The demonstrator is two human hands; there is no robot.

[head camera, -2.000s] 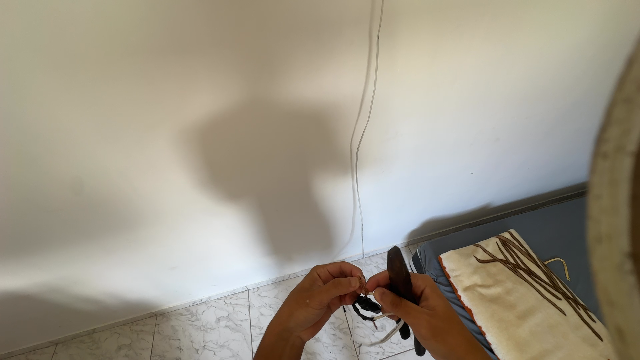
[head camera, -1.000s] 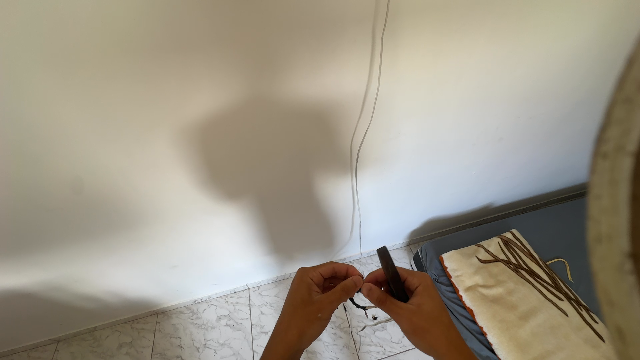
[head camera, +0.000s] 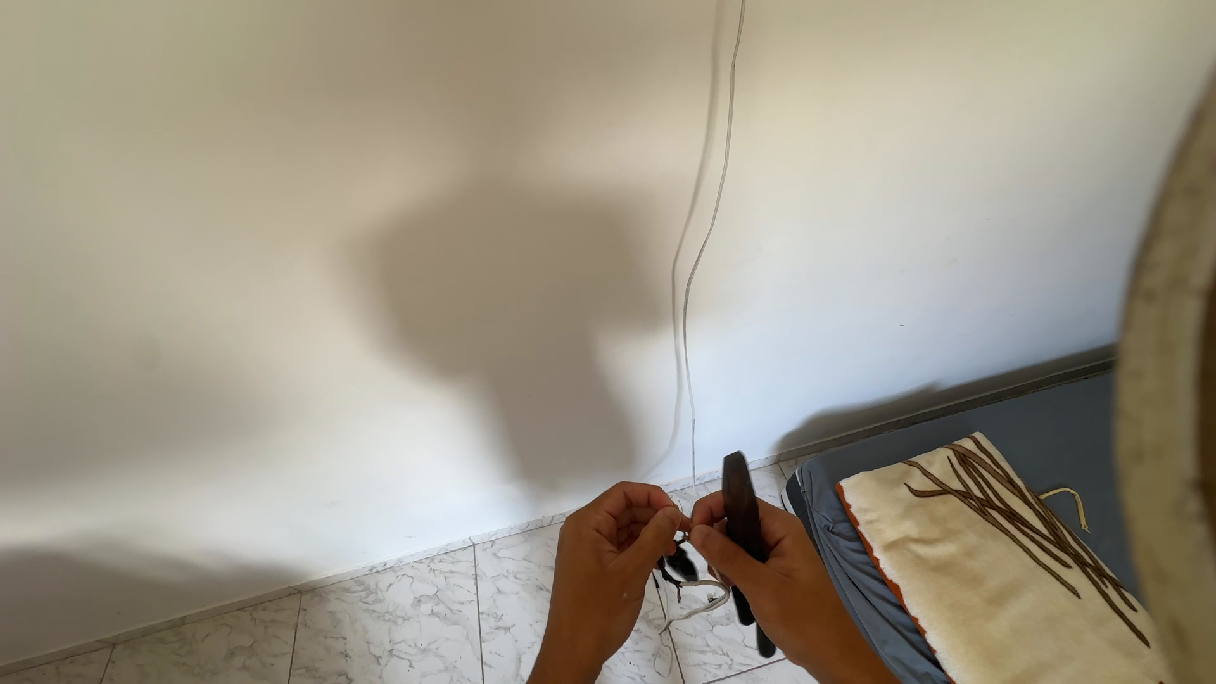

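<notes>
Near the bottom centre my left hand (head camera: 617, 560) and my right hand (head camera: 769, 579) meet at the fingertips, pinching a small dark piece (head camera: 680, 538) at the lower end of a thin cord (head camera: 730, 123) that hangs in front of the wall. Black strands and a black object (head camera: 680, 564) dangle just below the fingers, along with a loose whitish strip (head camera: 698, 615). A long dark tool (head camera: 741, 513), perhaps a knife or scissors, is also held in my right hand, pointing upward. Its exact kind cannot be told.
At the lower right, a cream cloth (head camera: 921, 551) with brown strips (head camera: 1016, 503) lies on a blue-grey covered mattress (head camera: 1092, 418). A large pale curved rim (head camera: 1154, 380) fills the right edge. Marble-patterned floor tiles (head camera: 389, 608) meet the white wall (head camera: 237, 285).
The dark tool in my right hand has changed its tilt slightly. Both hands stay close together at the cord's lower end.
</notes>
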